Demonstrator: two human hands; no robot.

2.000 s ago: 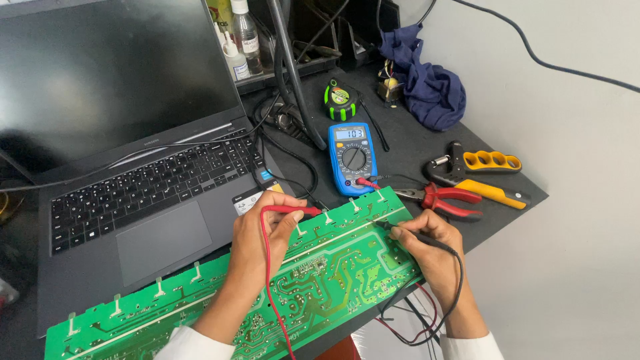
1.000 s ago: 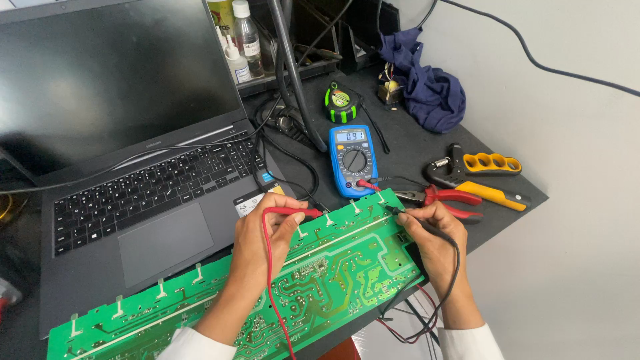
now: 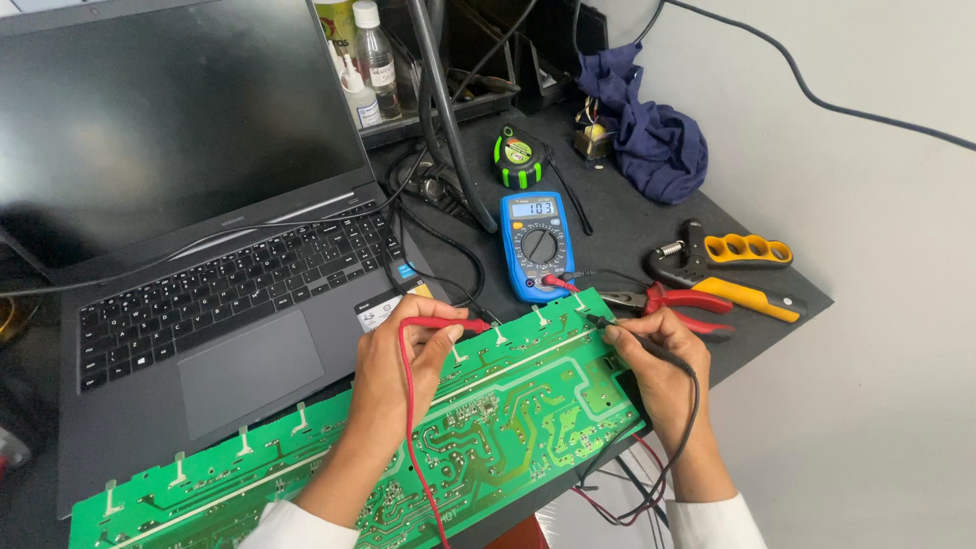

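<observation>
A long green printed circuit board (image 3: 488, 450) lies solder side up, partly over the laptop's front edge. My left hand (image 3: 400, 366) grips the red test probe (image 3: 450, 323), its tip at the board's upper edge near a pale T-shaped pad. Between the thumb and fingers of my right hand (image 3: 663, 374) is the black test probe (image 3: 598, 319), its tip by the pad nearest the board's upper right corner. Just beyond the board, a blue digital multimeter (image 3: 538, 248) reads 103, with the red and black leads plugged into its lower end.
An open laptop (image 3: 229, 328) fills the left. Right of the multimeter lie red-handled pliers (image 3: 686, 301) and a yellow-and-black hand grip tool (image 3: 724, 267). Behind are a green tape measure (image 3: 520, 156), a blue cloth (image 3: 659, 149), small bottles (image 3: 377, 61) and black cables (image 3: 457, 145).
The black probe in my right hand has moved up and left across the board to the upper edge pads. The meter reading has changed. My left hand stays nearly still.
</observation>
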